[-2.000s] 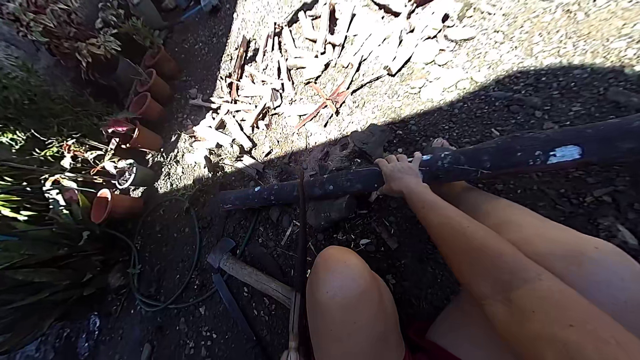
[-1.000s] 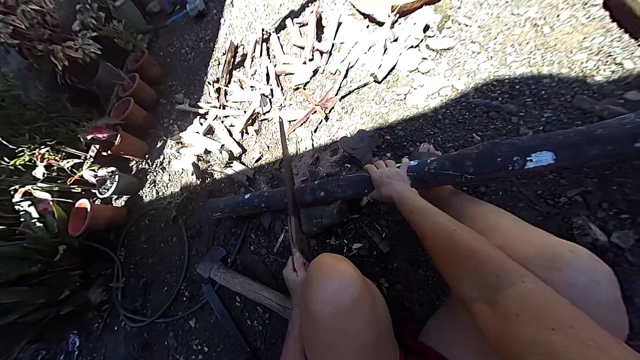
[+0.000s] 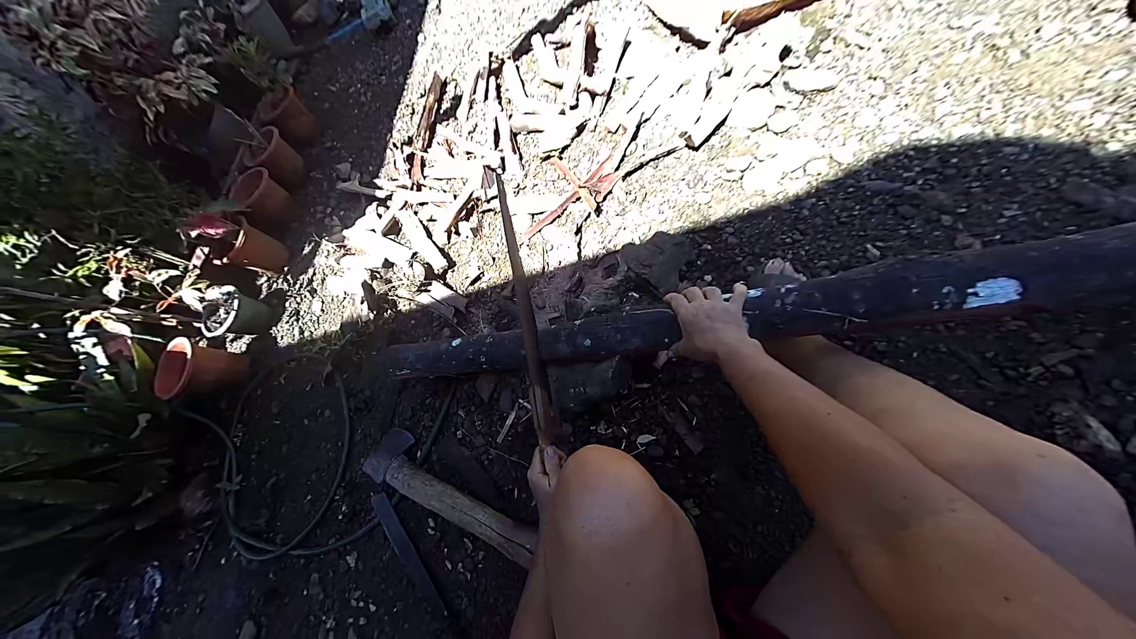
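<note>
My right hand (image 3: 710, 325) presses on a long dark wooden pole (image 3: 896, 288) marked with pale patches, its fingers over the top. The pole runs across the view and passes over a dark block (image 3: 590, 383). Beside my left knee, my left hand (image 3: 546, 466) grips the lower end of a long thin-bladed tool (image 3: 522, 288), possibly a saw seen nearly edge-on. The tool crosses the pole to the left of my right hand. Where the blade meets the pole is hard to see. My left wrist is partly hidden by the knee.
An axe-like tool with a wooden handle (image 3: 461, 508) lies left of my knee, near a flat dark blade (image 3: 408, 555). A green hose (image 3: 232, 497) loops on the soil. Terracotta pots (image 3: 202, 367) line the left. Split wood pieces (image 3: 417, 235) lie scattered beyond the pole.
Compared with the earliest frame, the left hand has come further into view beside the knee, and the thin tool reaches further beyond the pole. The right hand stays on the pole.
</note>
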